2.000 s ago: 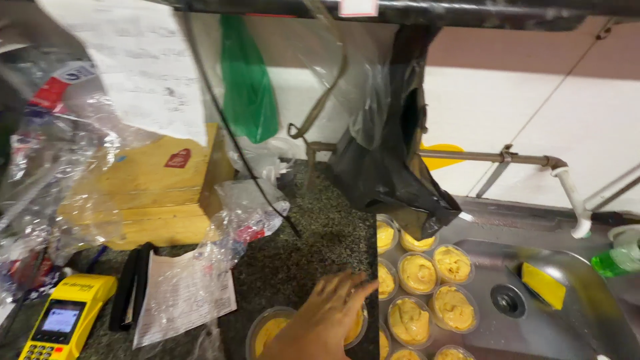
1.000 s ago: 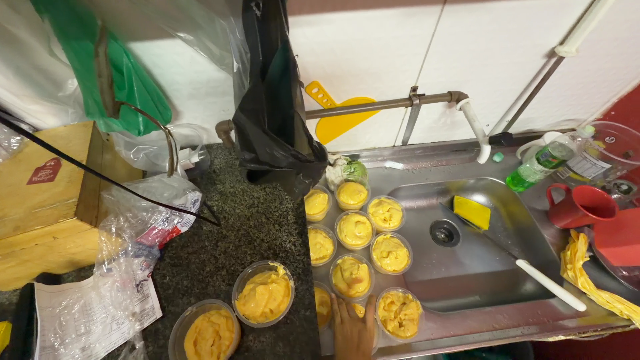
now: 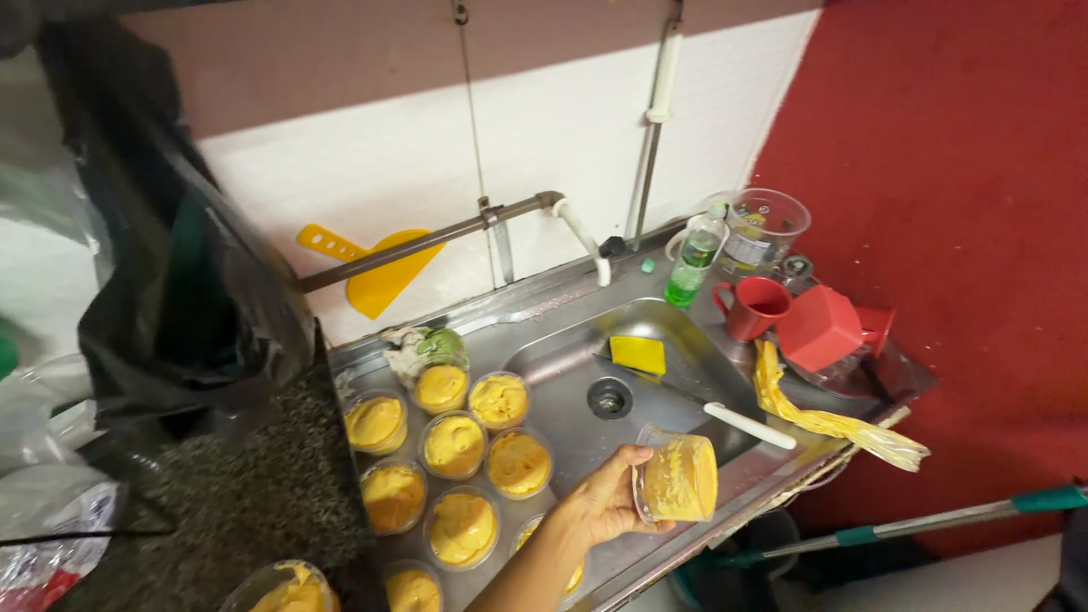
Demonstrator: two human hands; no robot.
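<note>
My left hand (image 3: 608,497) reaches in from the bottom edge and grips a clear plastic cup of yellow cream (image 3: 680,478) near its rim. This cup is tipped on its side above the sink's front edge, base to the right, with cream smeared inside its wall. Several open cups of the same cream stand close together on the steel drainboard left of the basin, one of them (image 3: 461,527) just left of my wrist. Another cup (image 3: 293,591) is partly visible on the dark granite counter. My right hand is out of view.
A yellow sponge (image 3: 637,355) and a white-handled utensil (image 3: 748,425) lie at the basin (image 3: 544,357). Right of it are a green-liquid bottle (image 3: 693,263), a red mug (image 3: 755,308), a red container (image 3: 818,327) and a twisted yellow wrapper (image 3: 816,416). A black bag (image 3: 195,255) hangs left.
The view has swung right. My left hand, among the cups on the drainboard a second ago, is now farther right with a cup raised and tipped.
</note>
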